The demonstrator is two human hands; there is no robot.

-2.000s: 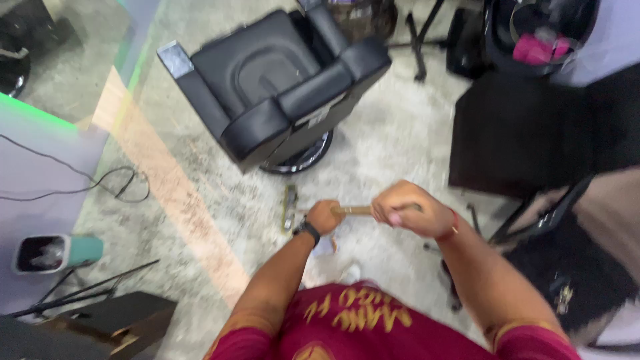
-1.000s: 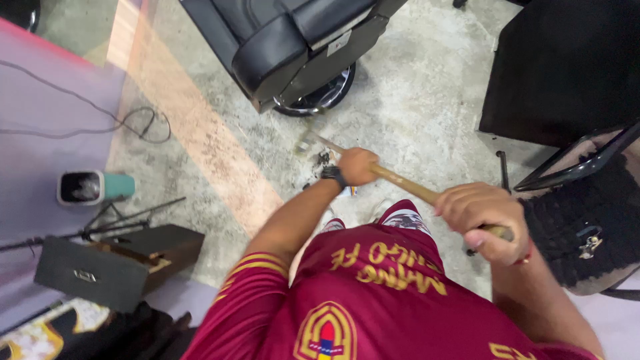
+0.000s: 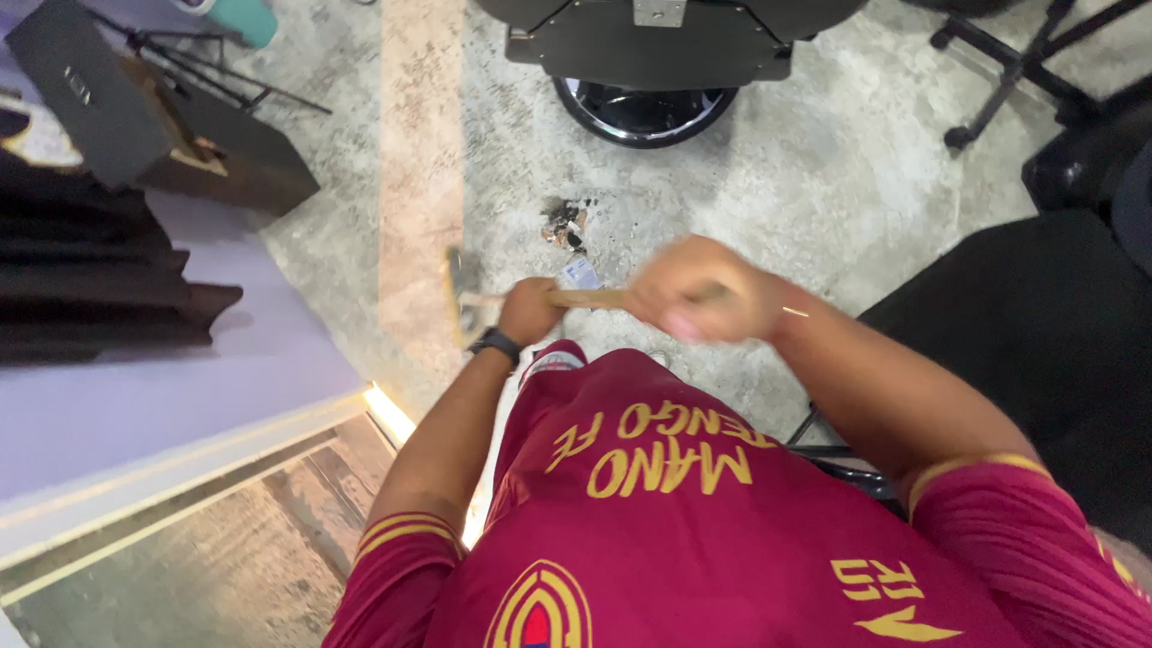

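Both my hands are closed around one long wooden handle, held roughly level in front of my waist. My left hand, with a dark band on its wrist, grips it nearer the head. My right hand is blurred and wraps the handle farther along. At the far left end of the handle is a narrow head, probably a broom or brush head, too blurred to name surely. A small pile of dark and brownish debris lies on the concrete floor beyond my hands, with a pale blue packet or card beside it.
A black salon chair on a round base stands ahead. At the left are a dark box-like case, tripod legs and a teal container. Black furniture and a wheeled base are at the right.
The view has turned and shifted considerably. The handle, sloping in the frame one second ago, now lies nearly level across the view. Both hands have stayed on it.
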